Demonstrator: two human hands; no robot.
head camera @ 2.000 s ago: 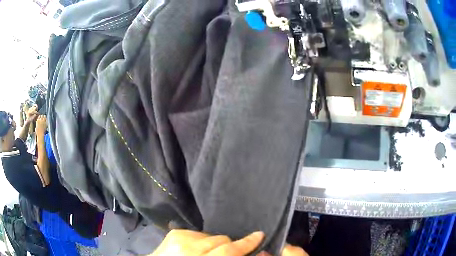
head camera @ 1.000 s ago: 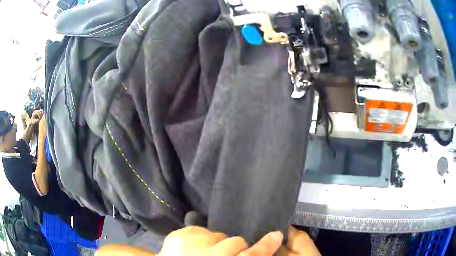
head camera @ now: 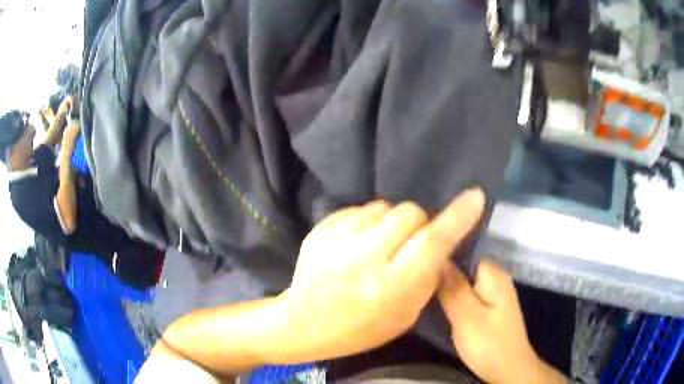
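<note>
The dark grey garment (head camera: 315, 127) lies heaped left of the machine, with a yellow dashed stitch line on it. Its flat panel runs down from the presser foot (head camera: 501, 54), which is blurred at the cloth edge. My left hand (head camera: 367, 277) lies over the panel, its index finger stretched along the right edge, and grips the cloth. My right hand (head camera: 491, 322) is beside and partly under it, pinching the same edge from the right. The fingertips under the cloth are hidden.
The overlock machine's orange warning label (head camera: 628, 118) is at the right. Below it are the grey bed plate (head camera: 566, 180) and the table's curved measuring-tape edge (head camera: 577, 279). A person (head camera: 45, 187) is at the far left near blue crates. Another blue crate (head camera: 645, 349) is at lower right.
Both hands have come further into view and stand higher along the cloth edge. The whole view has shifted, with the machine now further up and right. The blue-tipped bracket has left the picture.
</note>
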